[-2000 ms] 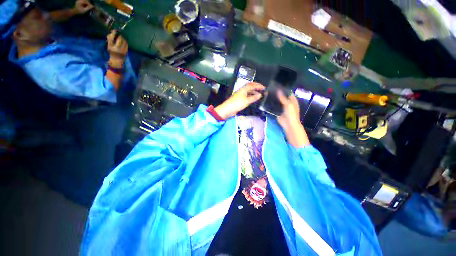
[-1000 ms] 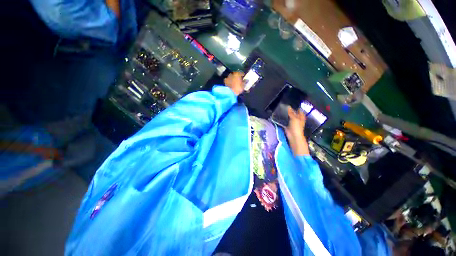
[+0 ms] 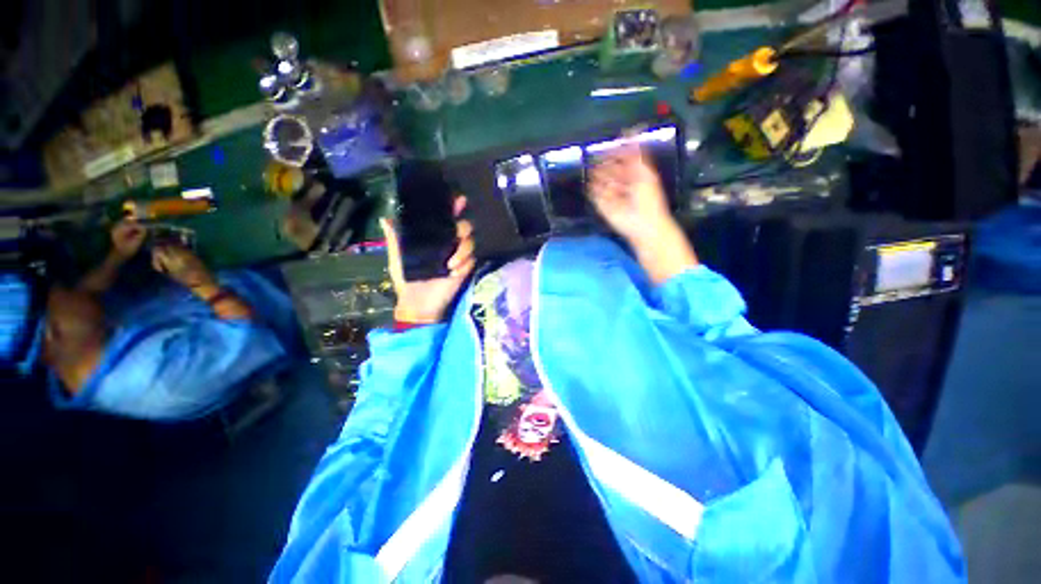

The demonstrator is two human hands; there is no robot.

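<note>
My left hand (image 3: 424, 294) holds a dark smartphone (image 3: 425, 219) upright in the palm, its dark face towards me, left of the tray. The black phone tray (image 3: 479, 201) lies on the green bench. Several phones lie side by side in it, among them one with a bright reflection at its top (image 3: 526, 210). My right hand (image 3: 626, 188) is blurred, over the right-hand phones with its fingers spread. Nothing can be made out in it. It hides part of the phones below.
A coworker in a blue smock (image 3: 183, 342) sits at left. A blue-purple box (image 3: 352, 139) and shiny bottles (image 3: 285, 78) stand back left. A brown board (image 3: 451, 25) lies behind the tray. An orange handle (image 3: 736, 73) is at right. A phone (image 3: 910, 267) lies on stacked black trays.
My left hand has taken hold of a phone and lifted it out to the left. My right hand has moved off the phone it touched, to the right phones. The view has turned.
</note>
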